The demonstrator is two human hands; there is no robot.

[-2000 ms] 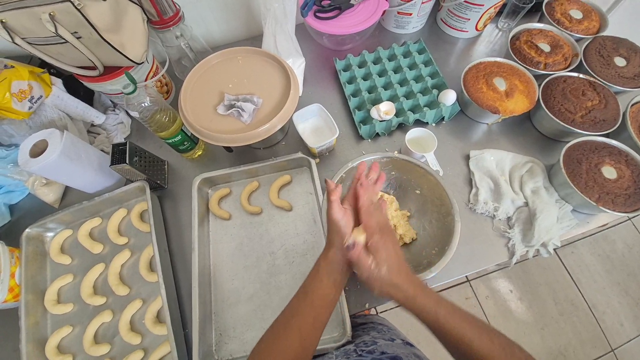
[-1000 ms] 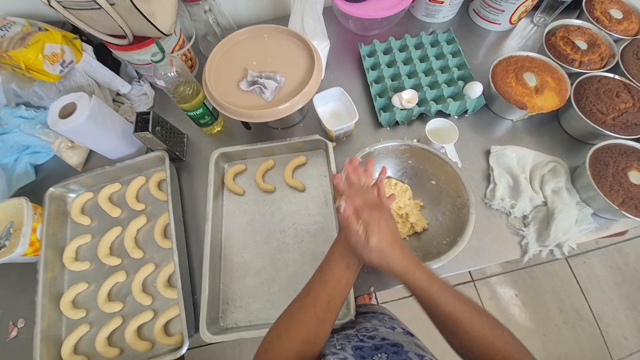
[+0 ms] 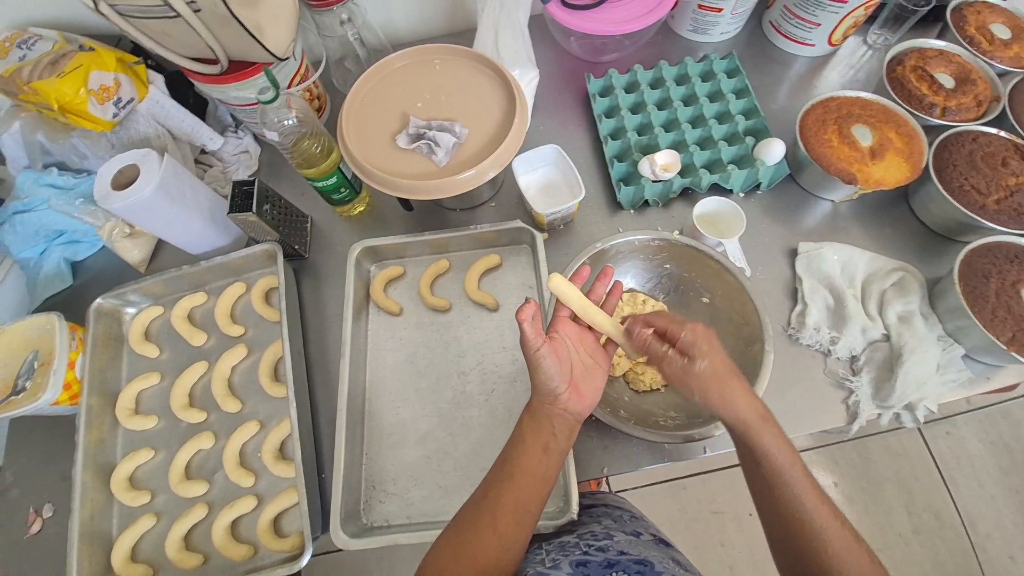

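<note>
A rolled stick of pale dough point(image 3: 588, 310) lies across the fingers of my left hand point(image 3: 570, 348), which is turned palm up. My right hand point(image 3: 688, 356), slightly blurred, has its fingertips at the stick's lower right end; whether they pinch it cannot be told. Both hands are over the left part of a steel mixing bowl point(image 3: 736, 320), where a lump of yellowish dough point(image 3: 644, 376) lies partly hidden. To the left, three curved dough crescents point(image 3: 482, 282) sit at the top of a metal baking tray point(image 3: 448, 416). Another metal tray point(image 3: 90, 400) at far left holds rows of crescents point(image 3: 188, 392).
Behind the bowl are a measuring cup point(image 3: 719, 218), a white tub point(image 3: 549, 180) and a green egg tray point(image 3: 672, 120) with an egg and a broken shell. Round cakes point(image 3: 862, 140) in pans and a white cloth point(image 3: 868, 312) are at right. An oil bottle point(image 3: 308, 152) and a grater point(image 3: 268, 218) stand at left.
My palms were pressed together over the bowl; now they are apart, with the dough stick showing on my left hand. The three crescents on the middle tray have not moved.
</note>
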